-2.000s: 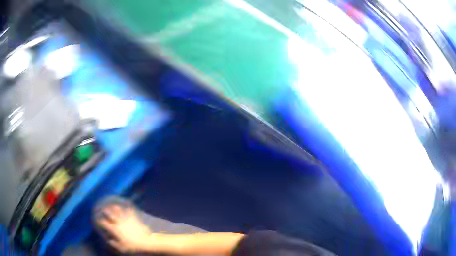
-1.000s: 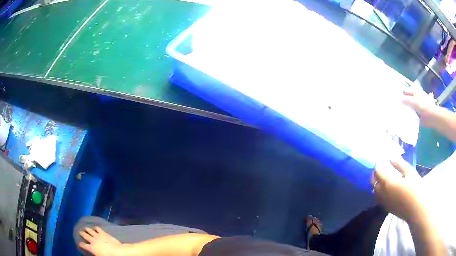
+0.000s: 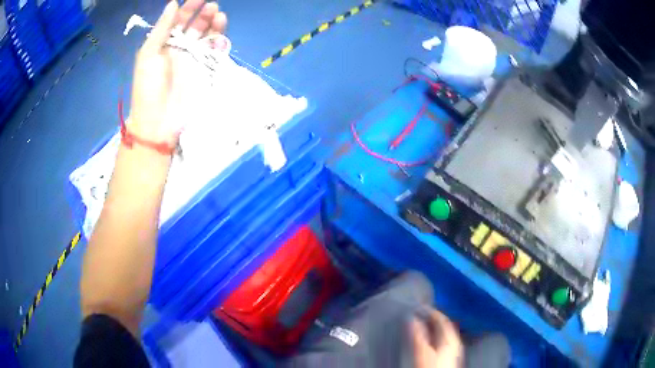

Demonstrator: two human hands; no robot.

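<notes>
My left hand point(image 3: 190, 32) is raised at the top left over a blue crate point(image 3: 237, 205), its fingers curled around a white cabled part point(image 3: 138, 26) whose end sticks out to the left. The crate holds a bright white mass of parts point(image 3: 223, 122); overexposure hides their detail. My right hand point(image 3: 434, 341) is blurred by my grey-clad leg at the bottom edge. Its fingers are partly hidden, and I cannot tell whether it holds anything.
The crate stack stands over a red stool point(image 3: 287, 287). At right, the machine base point(image 3: 495, 136) has two green buttons and a red stop button point(image 3: 505, 259). A black meter with red leads point(image 3: 452, 99) and a white roll point(image 3: 467, 56) lie behind it. Yellow-black tape marks the floor.
The view has swung from the green bench and another person's hands in a crate to the crate stack and machine. My left hand now shows raised over the stacked crate.
</notes>
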